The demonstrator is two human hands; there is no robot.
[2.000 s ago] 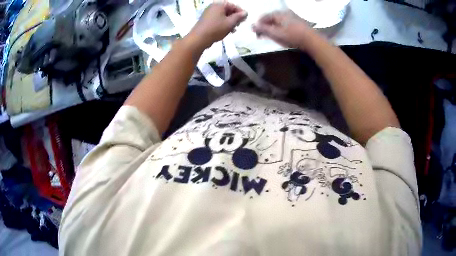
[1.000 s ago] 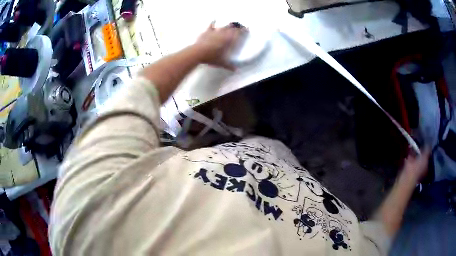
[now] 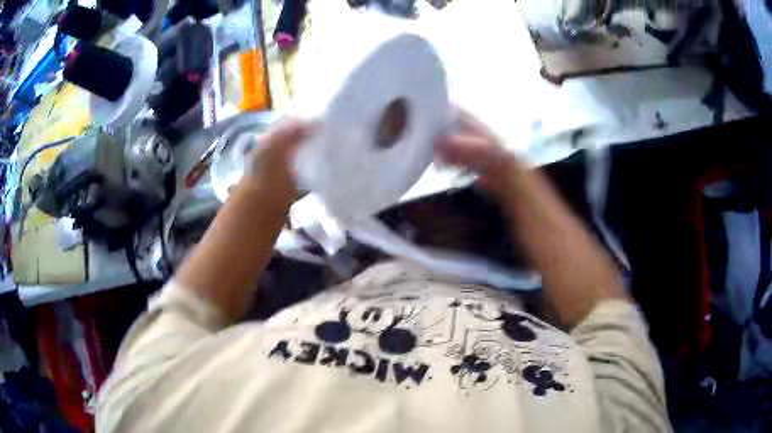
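Observation:
A white tape roll (image 3: 360, 118) with a dark centre hole is held tilted above the table edge, between my hands. My left hand (image 3: 283, 156) is at the roll's left side, partly behind it and blurred. My right hand (image 3: 474, 148) is at its right edge, also blurred. A white strip (image 3: 432, 254) hangs in a loop below the roll, over my lap. Another length of white strip (image 3: 599, 186) hangs at the table edge, right of my right forearm. Tangled white loops (image 3: 317, 224) lie below my left hand.
The white table (image 3: 635, 101) has a grey machine lump (image 3: 102, 182) at left. Beyond it are a black thread cone (image 3: 100, 72), another white roll (image 3: 140, 84) and an orange item (image 3: 253, 80). A flat brown-edged piece (image 3: 592, 51) lies at the back right.
The roll is now lifted off the table between both hands. My right hand has come back from the far lower right, where it held the strip taut; the strip now hangs slack.

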